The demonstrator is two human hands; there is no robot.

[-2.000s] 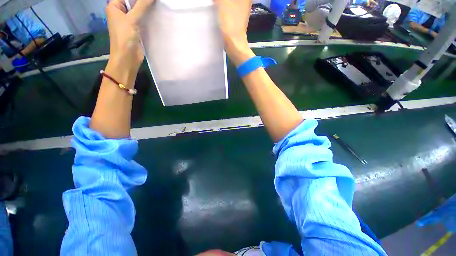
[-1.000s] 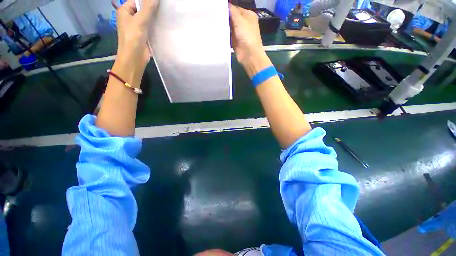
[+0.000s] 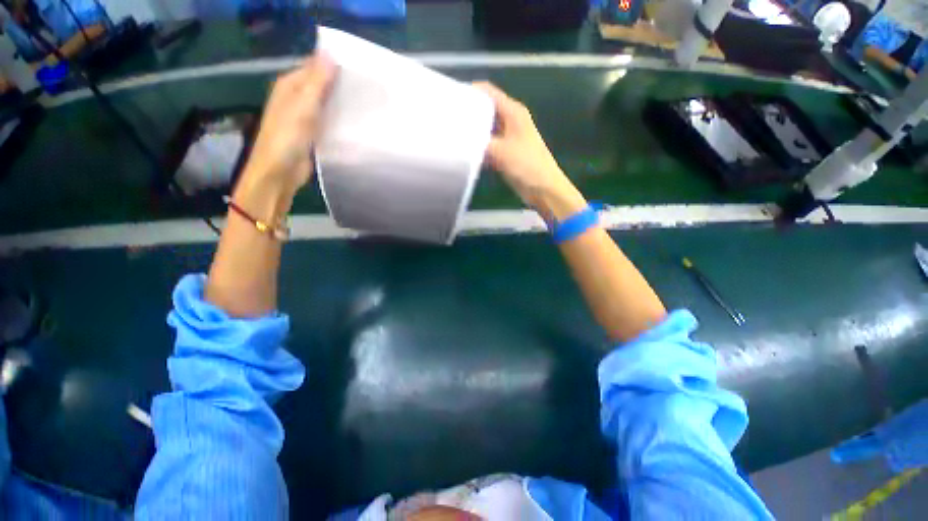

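A white sheet or stack of sheets (image 3: 402, 153) is held up in front of me, bent, over the conveyor's white edge rail. My left hand (image 3: 295, 122) grips its left edge, with a beaded bracelet on the wrist. My right hand (image 3: 517, 148) grips its right edge, with a blue band on the wrist. Some fingertips are hidden behind the sheet. Tweezers (image 3: 713, 291) with a yellowish end lie on the dark green mat to the right.
Black trays with silvery units lie on the green conveyor, one at left (image 3: 212, 153) and two at right (image 3: 712, 137). A white arm or pole (image 3: 850, 168) stands at right. The white rail (image 3: 672, 217) crosses the view. People in blue sleeves sit beyond.
The sheet has come down and nearer, and now bends, with its top edge in view. Both hands have lowered with it. The tray at left has come into clearer view.
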